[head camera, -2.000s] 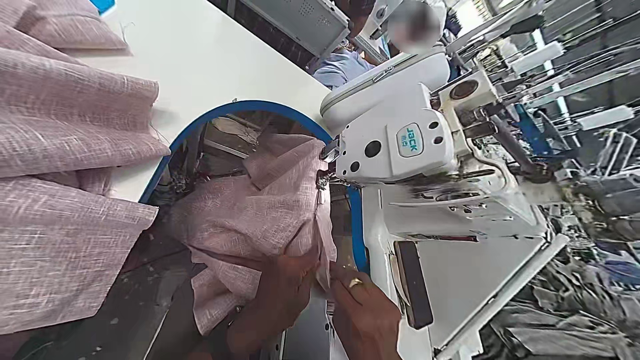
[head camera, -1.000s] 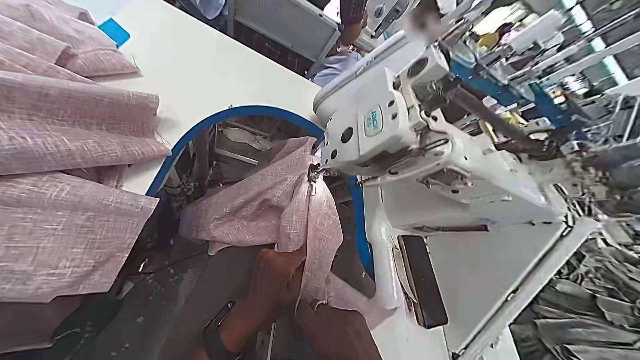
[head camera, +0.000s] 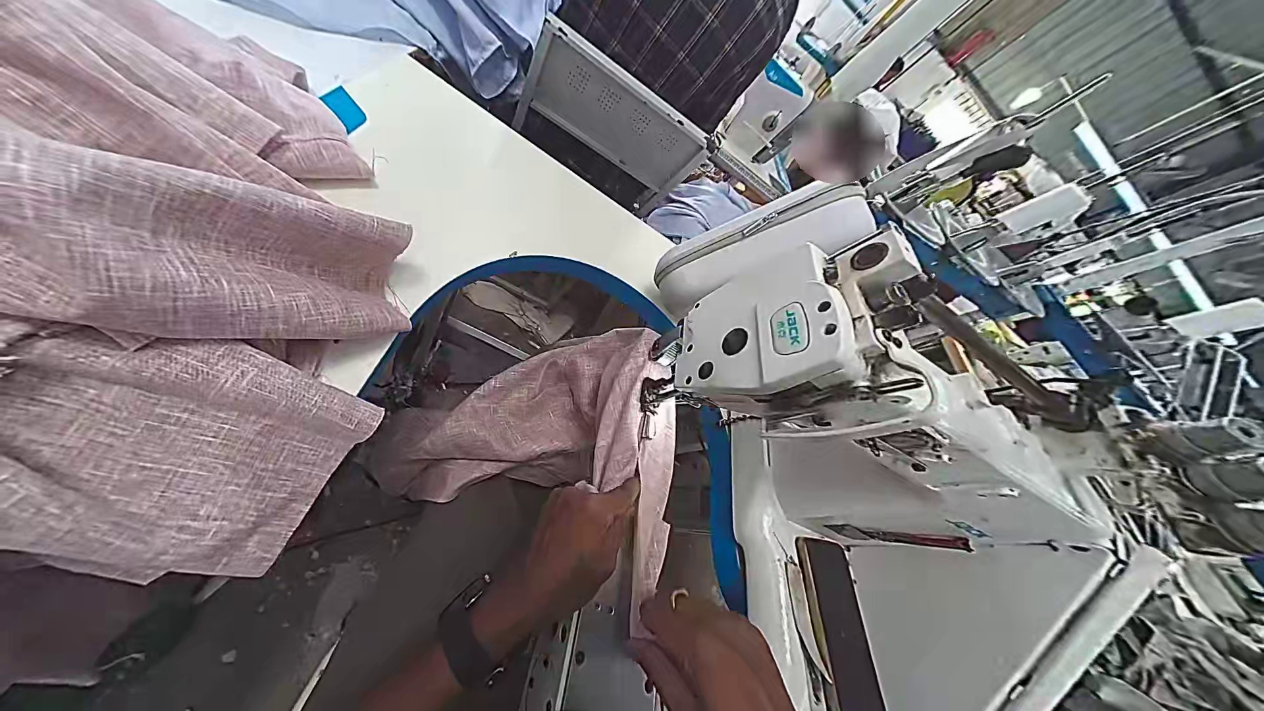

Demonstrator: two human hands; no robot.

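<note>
Pink woven fabric point(head camera: 533, 410) runs under the presser foot point(head camera: 652, 395) of a white Jack sewing machine point(head camera: 765, 336). My left hand point(head camera: 583, 538), with a dark band on its wrist, grips the fabric just below the foot. Lower down, my right hand point(head camera: 706, 647), wearing a ring, pinches the end of the narrow folded strip point(head camera: 652, 533). The strip lies between both hands and the foot. Part of the fabric hangs within the blue-edged cutout point(head camera: 726, 523) of the table.
More pink fabric pieces point(head camera: 188, 247) are piled on the white table point(head camera: 494, 178) at left, near a small blue item point(head camera: 344, 109). A grey metal box point(head camera: 617, 109) stands beyond. Another person point(head camera: 839, 138) is behind the machine. Grey cloth point(head camera: 1175, 632) is heaped at lower right.
The fabric below the foot now hangs as a narrow strip, where two seconds ago it was bunched between my hands. The view has shifted, showing more of the area beyond the table.
</note>
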